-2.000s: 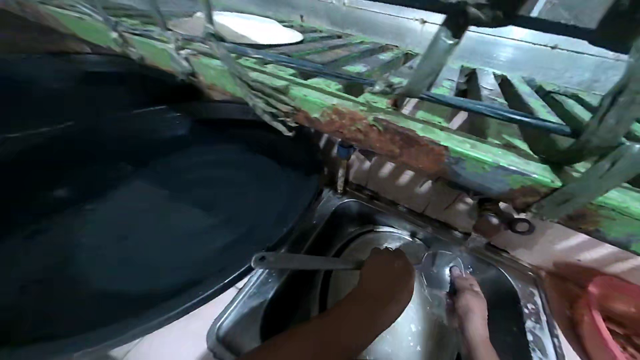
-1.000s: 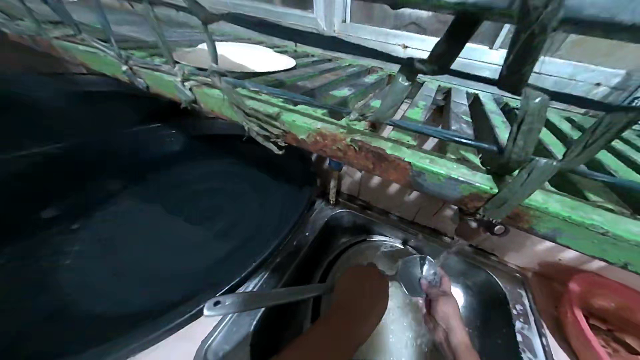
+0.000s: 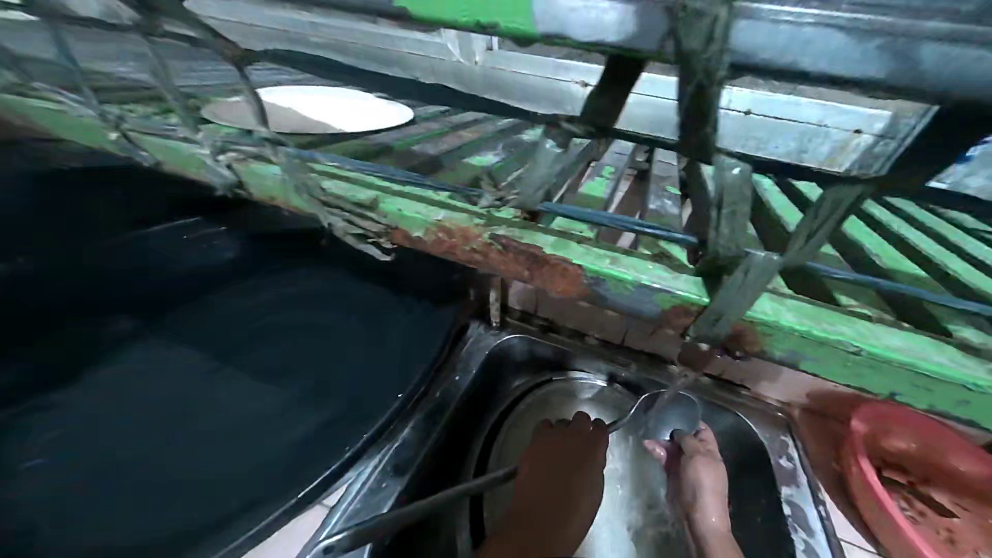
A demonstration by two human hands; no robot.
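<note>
A long-handled metal ladle (image 3: 418, 508) lies slanted over a stainless steel sink (image 3: 508, 346), its bowl to the right under a stream of water. My left hand (image 3: 564, 457) is closed around the ladle's handle near the bowl. My right hand (image 3: 697, 473) touches the lower edge of the ladle's bowl with fingers and thumb; its palm is partly hidden. Below both hands, a large round metal basin (image 3: 624, 496) with cloudy water sits in the sink.
A big black tub (image 3: 232, 403) fills the left side. Above the sink runs a rusty green slatted metal rack (image 3: 643, 271) with a white round lid or plate (image 3: 333, 108). A red plastic basin (image 3: 868, 465) stands at the right.
The ladle's bowl has tipped, its hollow showing differently, and the handle's end has swung lower. My right hand stays at the bowl. The view has shifted somewhat.
</note>
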